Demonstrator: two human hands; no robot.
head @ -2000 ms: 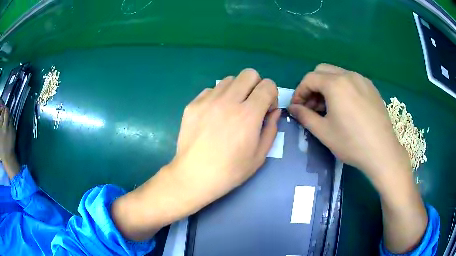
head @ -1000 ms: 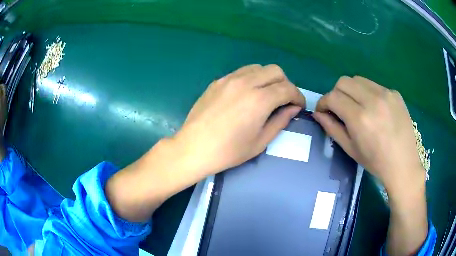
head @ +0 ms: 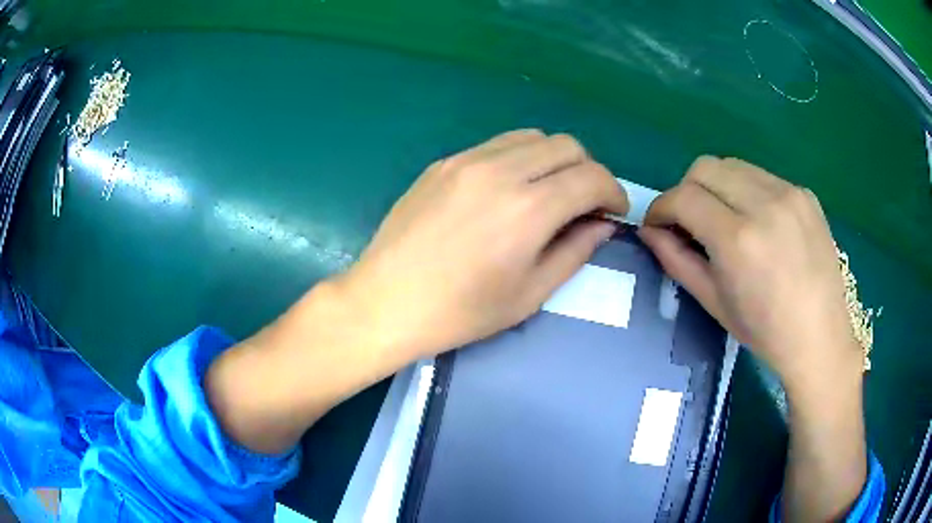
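A black back cover (head: 531,419) lies lengthwise in front of me, with white adhesive patches (head: 656,427) on its inner face and a white interleaf sheet (head: 380,480) showing under it. My left hand (head: 491,245) is at the cover's top edge, thumb and forefinger pinched on a tiny part at the edge; the fingers mostly hide it. My right hand (head: 746,255) is at the same edge just to the right, thumb and forefinger nearly together at the top corner. Whether it holds anything is hidden.
A pile of small pale parts (head: 856,312) lies right of my right wrist, partly covered. Another pale pile (head: 102,100) lies far left, beside stacked covers (head: 29,128). A neighbour's blue sleeve (head: 46,409) is at lower left. A pale rail (head: 889,56) crosses the upper right.
The view has turned and shifted, so the cover and both hands appear further right than two seconds ago. Both hands remain at the cover's top edge. The neighbour's hand has left the picture.
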